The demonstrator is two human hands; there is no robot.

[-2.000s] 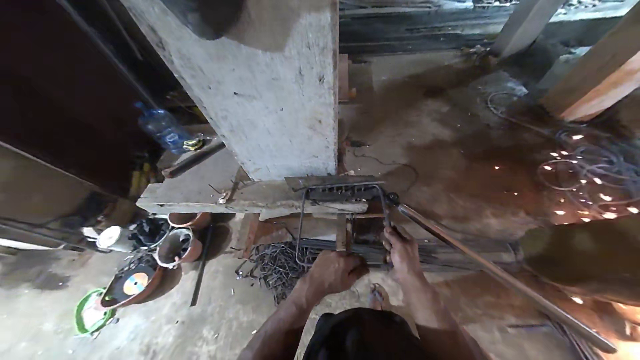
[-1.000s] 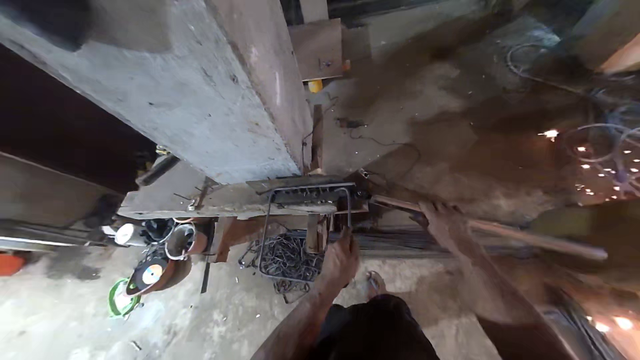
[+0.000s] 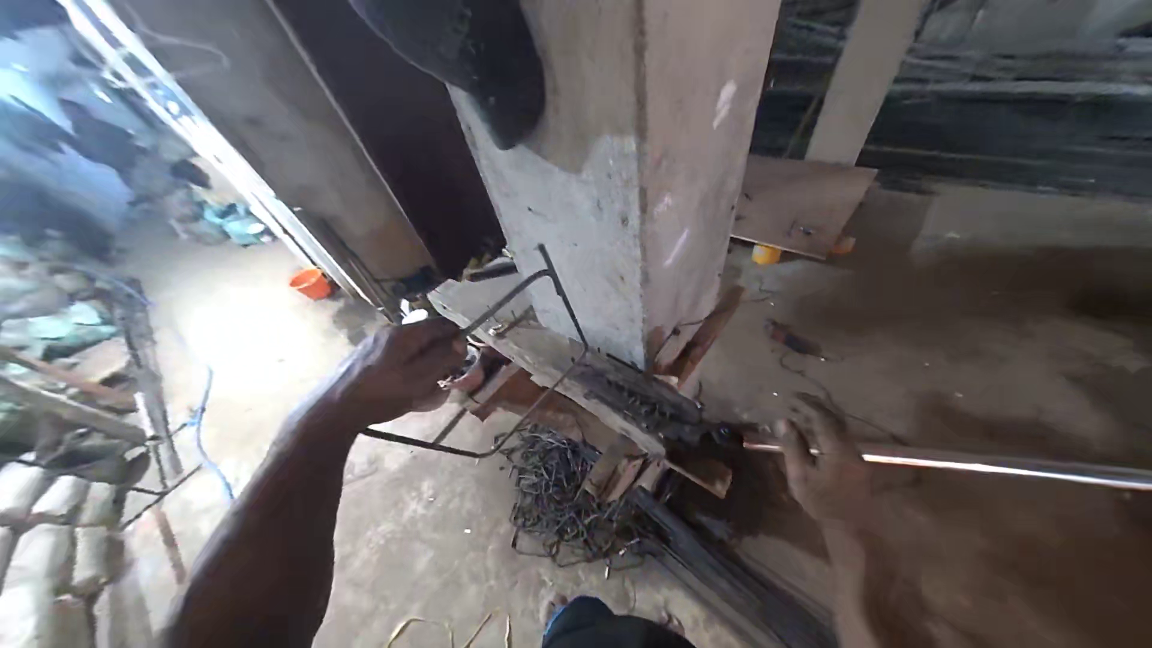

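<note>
My left hand (image 3: 414, 364) grips a bent steel rod frame (image 3: 540, 396), a roughly rectangular stirrup, and holds it raised to the left of the wooden bench (image 3: 549, 355). My right hand (image 3: 823, 459) rests around the near part of a long metal bar (image 3: 981, 463), which runs from the bench's right end toward the right edge; whether the fingers are fully closed is hard to see. A bending jig with rows of pins (image 3: 639, 396) is fixed on the bench top. Below the bench lies a tangled heap of bent steel pieces (image 3: 553, 490).
A concrete pillar (image 3: 585, 207) rises right behind the bench. Long steel bars (image 3: 729, 567) lie at lower right. An orange bucket (image 3: 311, 283) stands at left, and a board (image 3: 801, 202) lies behind the pillar. A cable tool (image 3: 794, 340) is on the floor.
The left hand has lifted the rod frame off the jig and carried it left. The right hand has moved along the bar, nearer the bench. The view has swung left.
</note>
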